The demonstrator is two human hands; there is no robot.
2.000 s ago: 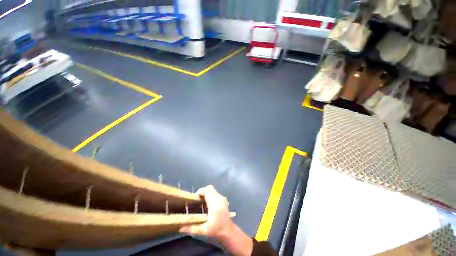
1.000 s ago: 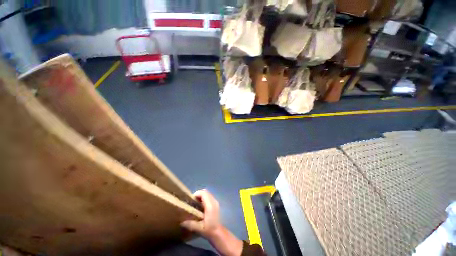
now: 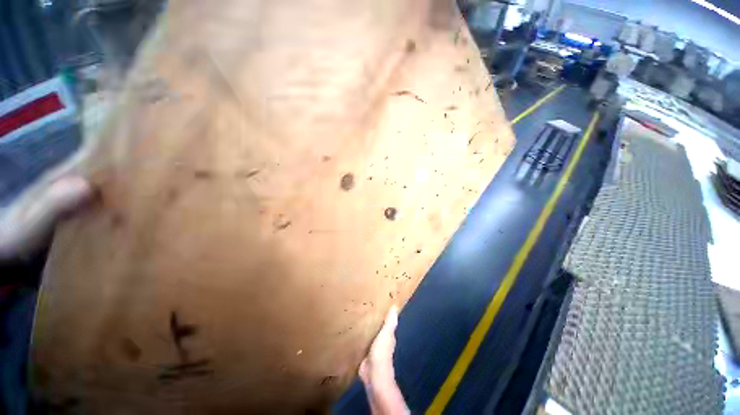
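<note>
A large tan wooden board (image 3: 324,259) with dark spots and black marks is tilted up close in front of me and fills most of the left and middle of the view. My left hand (image 3: 40,215), blurred and cut off by the left edge, holds the board's left edge. My right hand (image 3: 384,369) is on the board's lower right edge, its fingers partly hidden. Whether a second board is behind this one is hidden.
Loaded boards (image 3: 641,324) covered with grey-brown rings lie on the long white-topped table (image 3: 710,174) at the right. A stool (image 3: 552,146) stands on the dark floor beside a yellow lane line. A red and white panel (image 3: 36,113) is at the far left.
The view has swung right. The board has turned its broad face to me and covers more of the view. My left hand has come into view; the gap between two boards no longer shows.
</note>
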